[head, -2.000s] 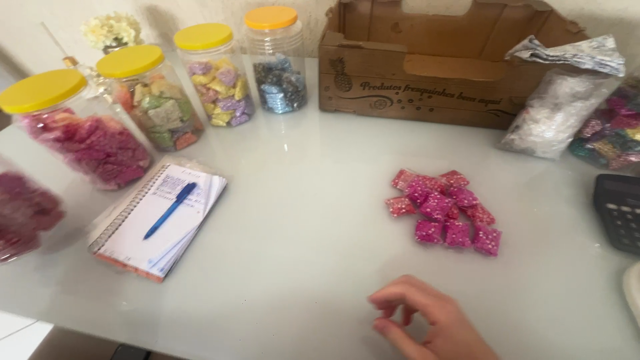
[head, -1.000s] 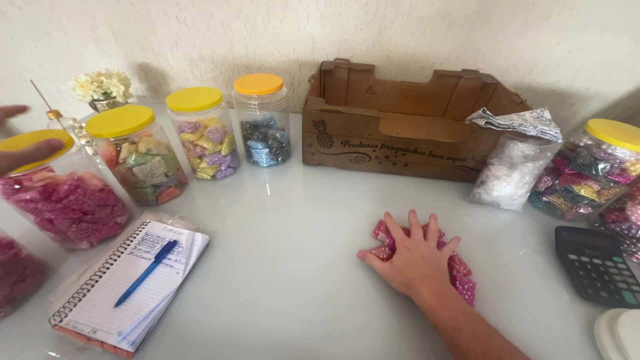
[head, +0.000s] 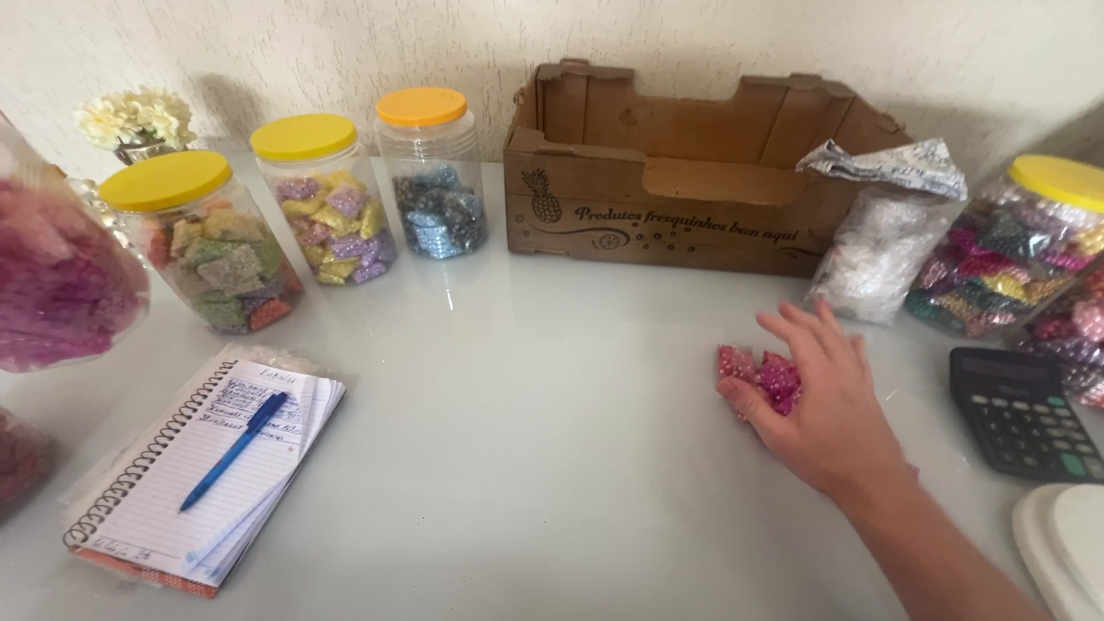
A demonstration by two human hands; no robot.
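Observation:
My right hand lies over a small pile of pink and magenta bead packets at the right of the white table; its fingers are spread and it covers part of the pile. Whether it grips any packet cannot be told. My left hand is out of view. At the far left, a clear jar of pink packets stands tilted in the view, its top cut off by the frame's edge.
Jars with pastel, yellow and purple, and blue packets line the back left. A cardboard box, a clear bag, a multicoloured jar and a calculator are at the right. A spiral notebook bears a blue pen.
A hand seen over the far-left yellow-lidded jar one second ago is out of view, and that jar now appears raised and lidless in the visible part. My right hand still covers the packets.

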